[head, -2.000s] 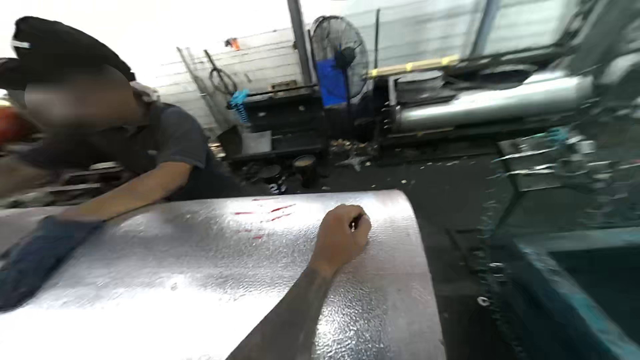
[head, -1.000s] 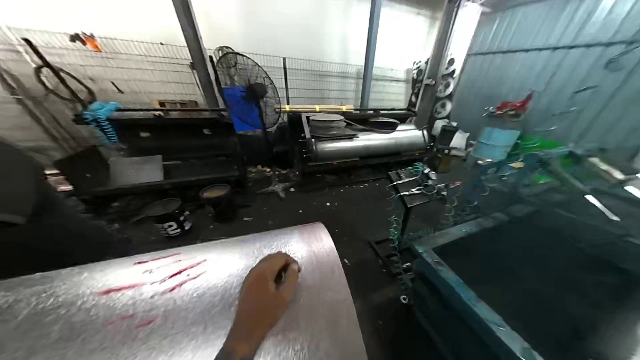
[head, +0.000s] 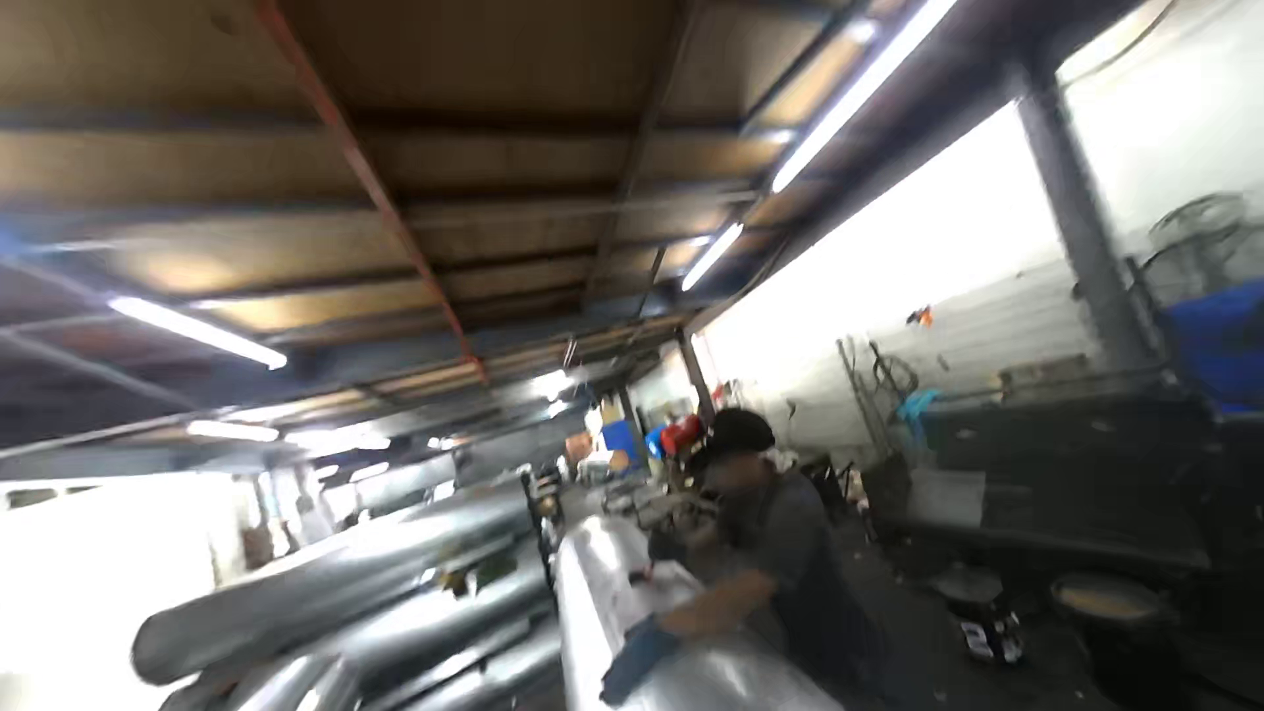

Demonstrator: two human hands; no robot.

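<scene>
Neither my left hand nor my right hand shows in the head view now. A long, shiny metal-clad cylinder (head: 731, 676) runs away from the bottom middle of the view. At its right side a person in a dark cap and dark shirt (head: 795, 538) leans over it. That person's gloved hand (head: 637, 660) rests on or close to the metal surface. The picture is blurred, so fine detail is lost.
Several large metal cylinders (head: 346, 583) lie stacked at the left. A dark machine or bench (head: 1066, 474) stands by the right wall, with buckets (head: 1106, 597) on the floor before it. A blue object (head: 1224, 341) is at the far right. Tube lights (head: 197, 333) hang overhead.
The view has swung up and left, toward the ceiling. The bare hand that was on the cylinder's end in both earlier frames is out of view. The other person is back in clear view.
</scene>
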